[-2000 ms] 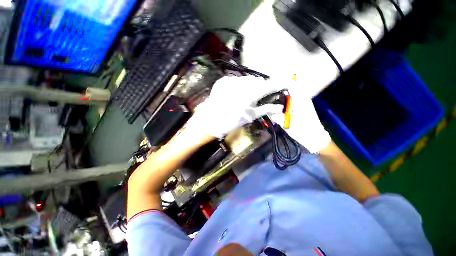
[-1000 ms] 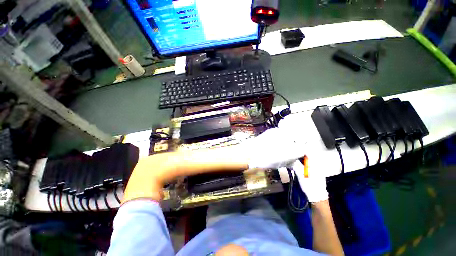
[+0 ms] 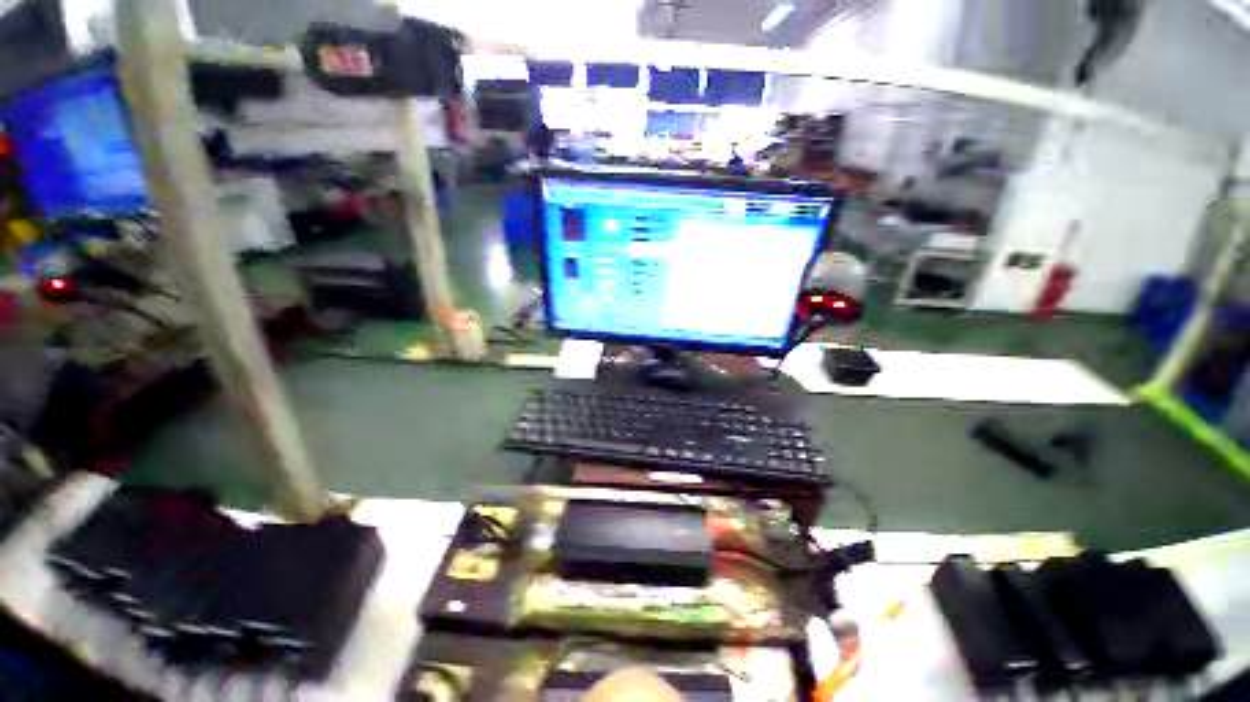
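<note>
A black power adapter (image 3: 635, 542) lies in the rear test fixture (image 3: 658, 603), in front of the keyboard. Part of another dark adapter shows in the nearer fixture at the bottom edge. My right hand (image 3: 884, 634), in a white glove, is low at the fixtures' right end, blurred and cut off by the bottom edge. An orange stick (image 3: 839, 669) shows at its fingers; whether the hand holds anything else cannot be seen. My left hand cannot be made out.
Black adapters stand in rows on the white strip, at left (image 3: 219, 576) and right (image 3: 1076, 617). Behind the fixtures are a keyboard (image 3: 665, 428), a lit monitor (image 3: 685, 268) and a red-glowing scanner (image 3: 828, 307). A slanting post (image 3: 206, 261) rises at left.
The view has tilted up, bringing the monitor and the hall behind it into view. My left forearm, seen across the fixtures before, no longer shows. My right hand is now at the bottom edge.
</note>
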